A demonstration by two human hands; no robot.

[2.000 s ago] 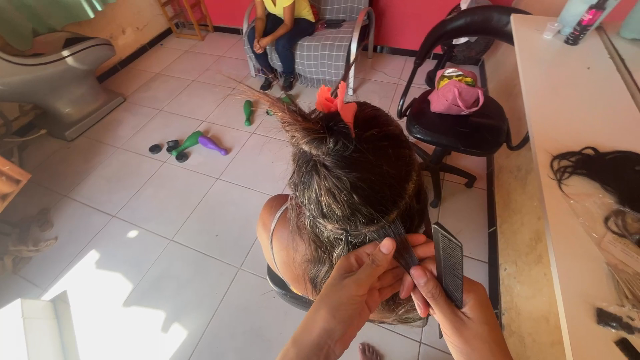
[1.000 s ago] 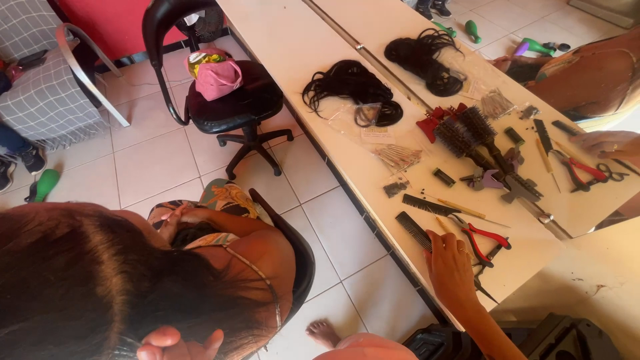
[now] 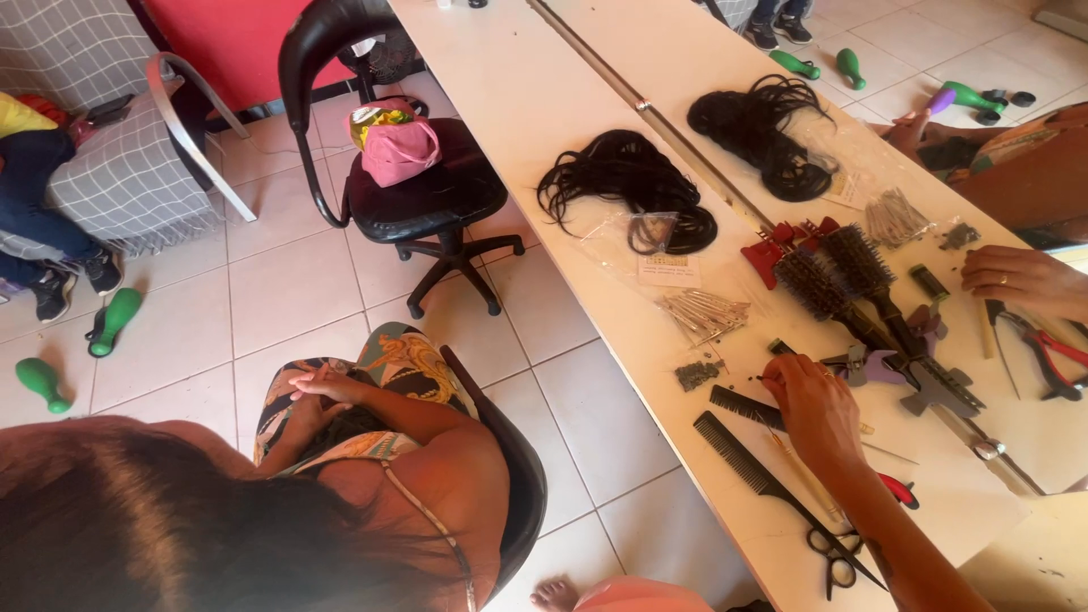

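Note:
My right hand (image 3: 812, 408) is over the white counter, its fingertips bent together at a tiny dark piece beside a small pile of dark beads (image 3: 699, 374). Under and beside it lie a black comb (image 3: 739, 405), a black tail comb (image 3: 731, 450), a wooden-handled hook tool (image 3: 803, 476) and black scissors (image 3: 837, 552). Red-handled pliers (image 3: 899, 490) are partly hidden by my forearm. My left hand is out of view. At the lower left is the dark, parted hair (image 3: 170, 518) of a seated person, whose hands (image 3: 327, 395) rest clasped in the lap.
The counter (image 3: 501, 93) also holds a black hair bundle (image 3: 633, 183), metal clips (image 3: 701, 314), round brushes (image 3: 816, 276) and a red claw clip (image 3: 765, 255). A mirror reflects them. A black chair (image 3: 425, 187) bears a pink bag (image 3: 399, 153). Green bottles (image 3: 115, 321) lie on the tiles.
The comb my right hand held two seconds ago is no longer in it. Since one second ago that hand has moved off the tail comb to the beads. My left hand has left view.

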